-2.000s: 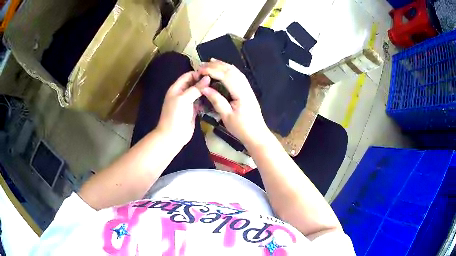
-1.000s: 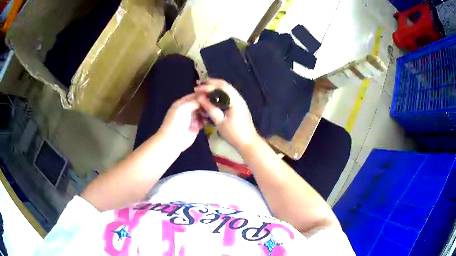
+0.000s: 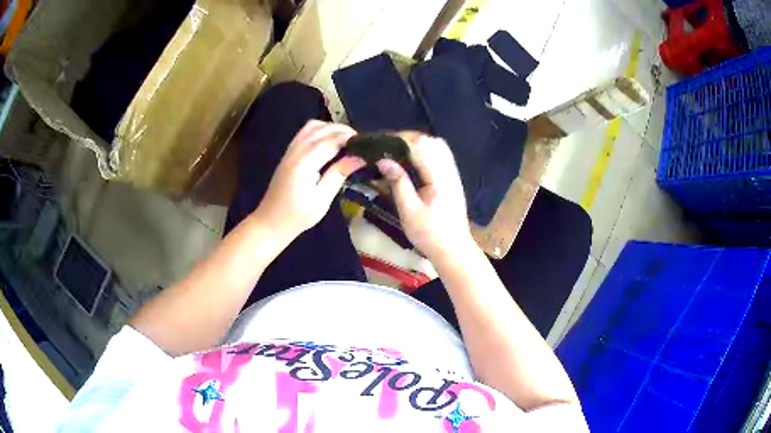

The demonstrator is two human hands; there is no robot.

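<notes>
A small dark olive pouch (image 3: 378,150) is held between my two hands above the lap, its far edge curved. My left hand (image 3: 314,176) grips its left end, with the thumb on the near side. My right hand (image 3: 429,186) grips its right end, with the thumb on the near face. My fingers hide both ends of the pouch. Flat black rounded pieces (image 3: 461,97) lie heaped on the low open carton (image 3: 517,203) just beyond my hands.
A large torn carton (image 3: 190,93) with dark contents stands at left. A blue plastic crate (image 3: 719,127) and a blue box (image 3: 668,330) are at right. A red stool (image 3: 695,38) is at the upper right. Something red (image 3: 393,272) shows between the thighs.
My hands have moved slightly apart, and the pouch, earlier mostly covered and seen end-on, now lies spread across between them. My right hand has moved to the right.
</notes>
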